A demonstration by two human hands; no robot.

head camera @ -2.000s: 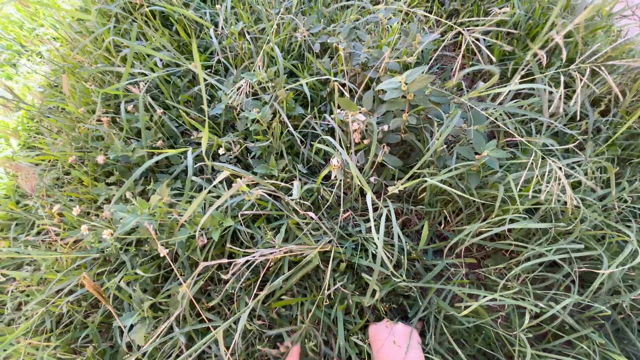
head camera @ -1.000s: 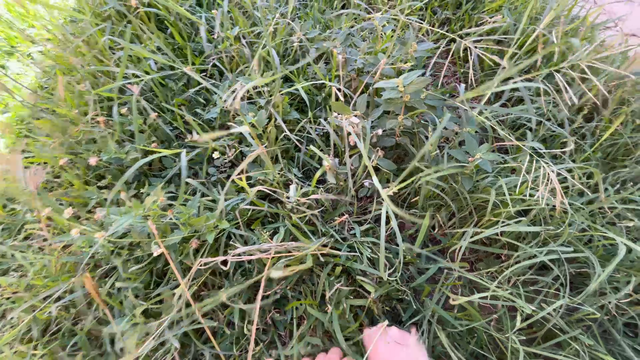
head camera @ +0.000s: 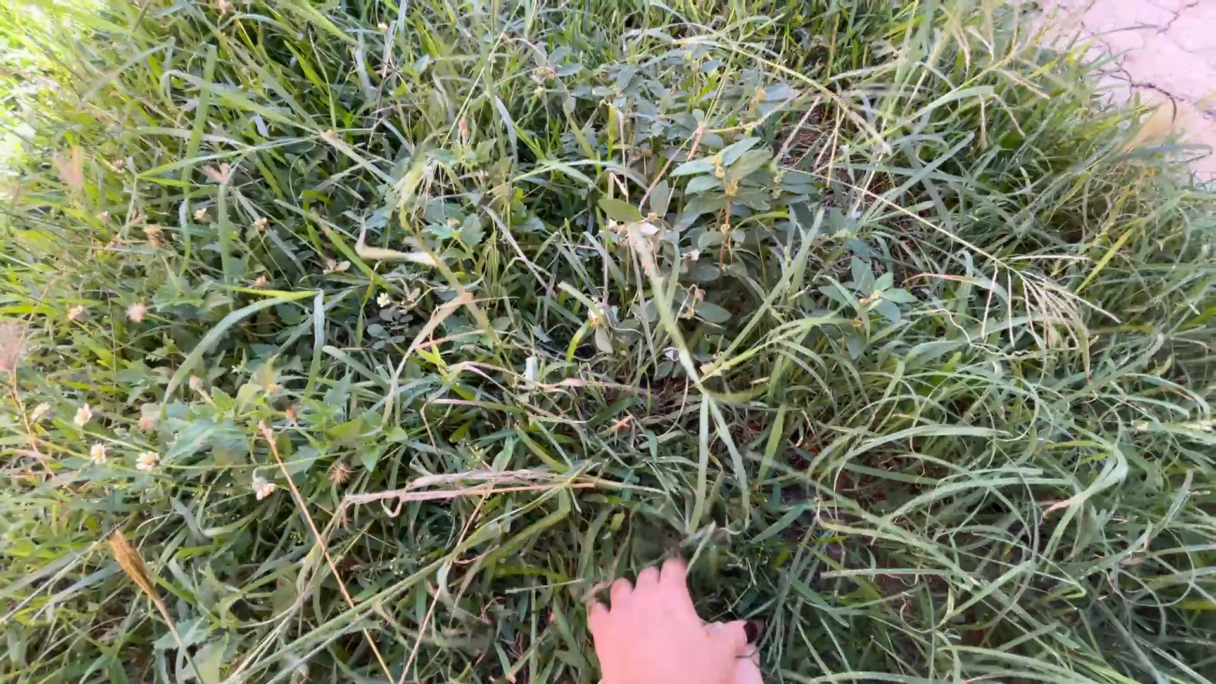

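At the bottom centre my left hand [head camera: 654, 622] reaches palm down into the grass, its fingers a little apart and nothing plainly held in them. Blurred blades of grass [head camera: 703, 465] lie just ahead of its fingertips. Close against its right side, a small part of what looks like my right hand [head camera: 746, 660] shows at the lower edge. A small dark thing [head camera: 753, 631] is at its tip; what it is and whether it is held cannot be told. The rest of that hand is hidden or out of frame.
Dense grass surrounds the hands. A broad-leaved weed [head camera: 727, 176] grows ahead of them. Dry stalks [head camera: 475, 486] lie to the left, with small pale flower heads [head camera: 147, 461] farther left. Cracked, pinkish paving [head camera: 1154, 57] borders the grass at the top right.
My left hand has come forward into view from the bottom edge, where only fingertips showed before. More of the paving shows at the top right.
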